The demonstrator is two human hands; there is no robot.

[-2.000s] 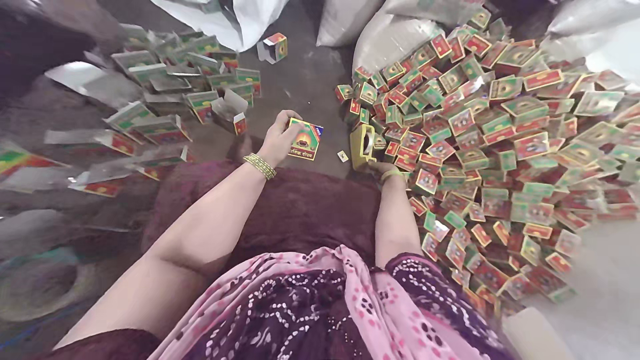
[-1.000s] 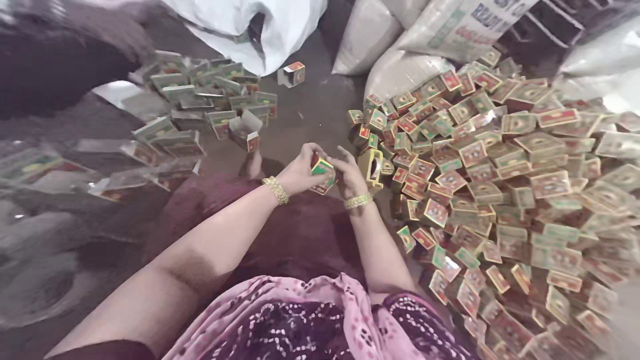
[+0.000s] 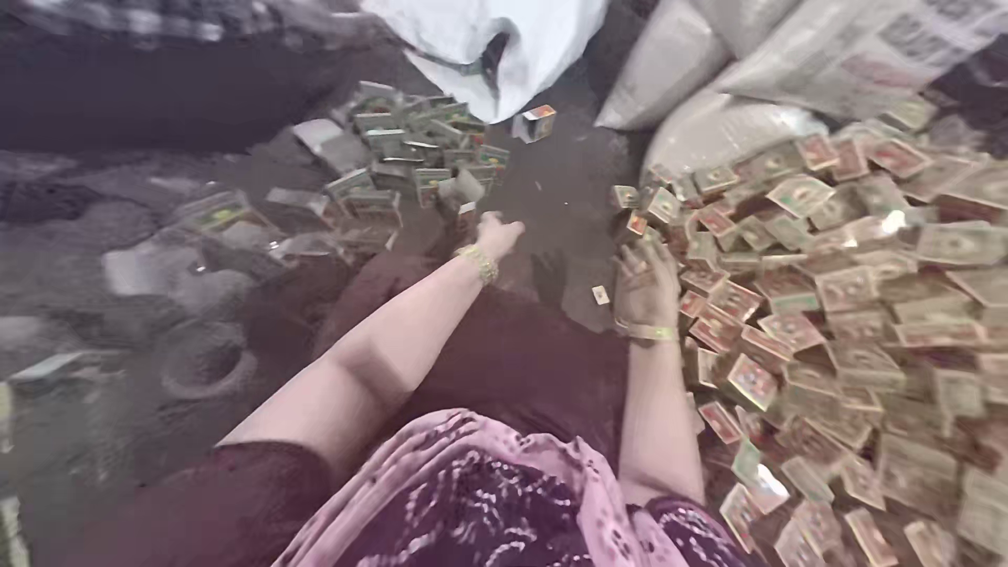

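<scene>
My left hand (image 3: 498,236), with a beaded bangle at the wrist, hangs over the floor beside the left group of small cardboard boxes (image 3: 386,142). Its fingers are partly spread and I see nothing in them. My right hand (image 3: 647,279) is at the left edge of a large heap of small printed boxes (image 3: 795,315). Its fingers are blurred, so whether it holds something cannot be told. A small card-like piece (image 3: 601,295) lies on the floor just left of it.
White sacks (image 3: 709,130) lean behind the right heap. A white cloth or sack (image 3: 504,47) hangs at the top middle, with a single box (image 3: 539,124) beneath it. Grey round object (image 3: 206,362) lies at the left. Purple cloth covers my lap (image 3: 520,354).
My hands were together on a small printed box one second ago; now they are apart, the left further forward and left, the right at the heap. That box no longer shows in my left hand.
</scene>
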